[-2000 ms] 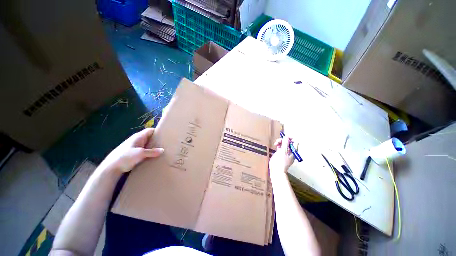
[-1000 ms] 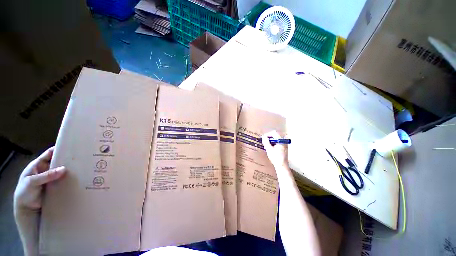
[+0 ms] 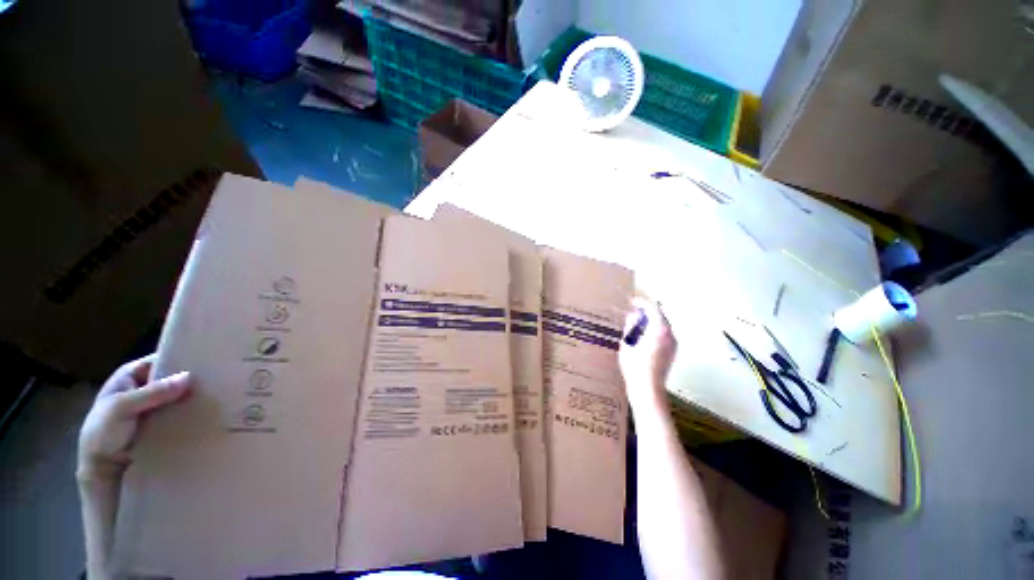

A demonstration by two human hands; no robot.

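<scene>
Several brown flat cartons (image 3: 442, 374) lie fanned over my lap, with dark printed bands and text, and round icons on the left panel. My left hand (image 3: 127, 410) grips the left edge of the top carton, thumb on its face. My right hand (image 3: 649, 346) is at the right edge of the fanned cartons and holds a dark blue marker pen (image 3: 635, 329). The pen is partly hidden by the fingers. I cannot tell if its tip touches the board.
The white worktable (image 3: 726, 306) is to the right, with black scissors (image 3: 780, 389), a short black stick (image 3: 830, 357), a white roll (image 3: 875, 314) and a small fan (image 3: 602, 84). Large cartons (image 3: 907, 125) stand at both sides. Green crates (image 3: 437, 74) are behind.
Over two seconds, my left hand has moved left with the top carton, exposing the icon panel and cartons beneath. Since one second ago, the cartons have shifted slightly right in view and the pen has turned.
</scene>
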